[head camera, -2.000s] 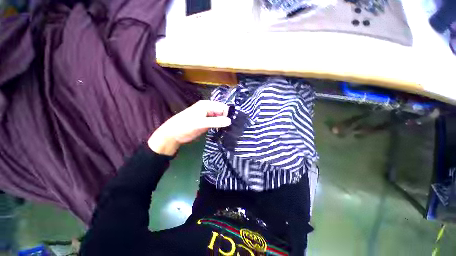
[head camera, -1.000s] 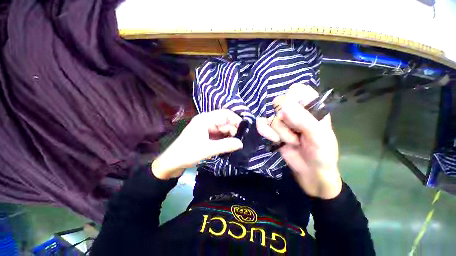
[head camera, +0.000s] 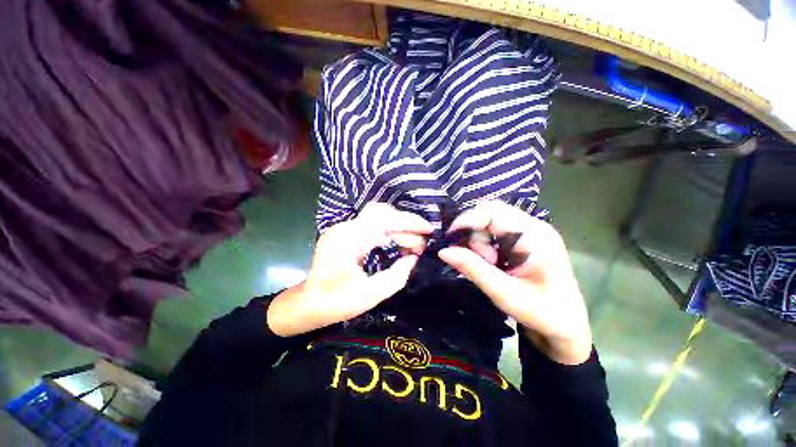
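The navy-and-white striped garment (head camera: 489, 122) lies bunched over my lap, its upper part reaching up to the table edge. My left hand (head camera: 358, 271) pinches a dark part of the garment between thumb and fingers. My right hand (head camera: 524, 271) meets it from the right, thumb and fingertips closed at the same dark part. A dark object, perhaps the snips, shows inside the curled right fingers. Any needle, thread or button at the fingertips is too small and dark to tell.
The white table (head camera: 663, 35) with a yellow measuring tape edge curves across the top. Plum garments (head camera: 105, 157) hang at left. A blue bar (head camera: 646, 92) is under the table. Another striped garment (head camera: 755, 275) is at right, and a blue crate (head camera: 65, 415) lower left.
My right hand came into view with silvery-bladed snips, then moved down and left to meet my left hand. The view tilted lower, and the phone and brown board left the picture.
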